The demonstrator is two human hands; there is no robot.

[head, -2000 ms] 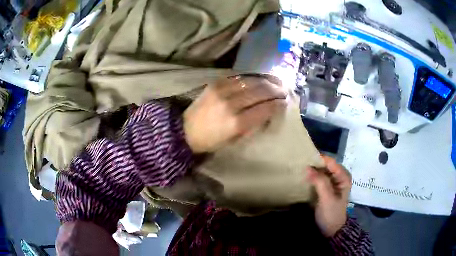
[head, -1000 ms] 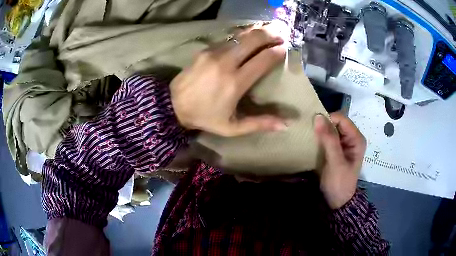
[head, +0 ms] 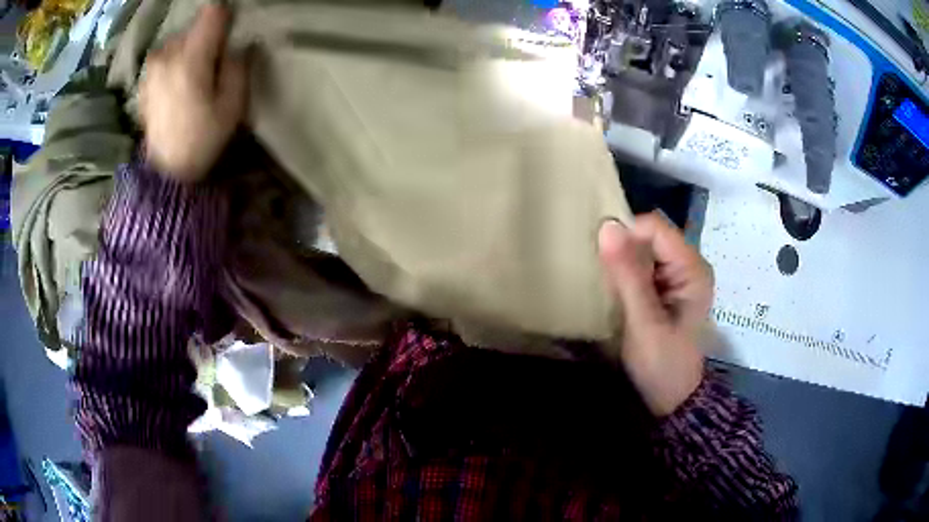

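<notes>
A khaki fabric panel (head: 458, 194) is spread between my hands, left of and in front of the overlock machine's needle area (head: 601, 61), which is brightly lit. My left hand (head: 194, 102), slightly blurred, is at the upper left, closed on the panel's far left part. My right hand (head: 657, 296) pinches the panel's right edge between thumb and fingers, beside the table ruler. The panel's upper edge lies by the presser foot; the glare hides whether it is under it. A pile of khaki cloth (head: 61, 224) is heaped at the left.
The white machine table (head: 845, 275) with a printed ruler is at the right. Grey lobed covers (head: 810, 112) and a control panel (head: 896, 133) with a blue display stand behind it. White pieces (head: 244, 382) hang below the pile. Yellow thread (head: 46, 31) shows at the top left.
My left hand has moved from near the needle to the far upper left, and the panel is now spread out flatter. My right hand has shifted slightly left, still pinching the edge.
</notes>
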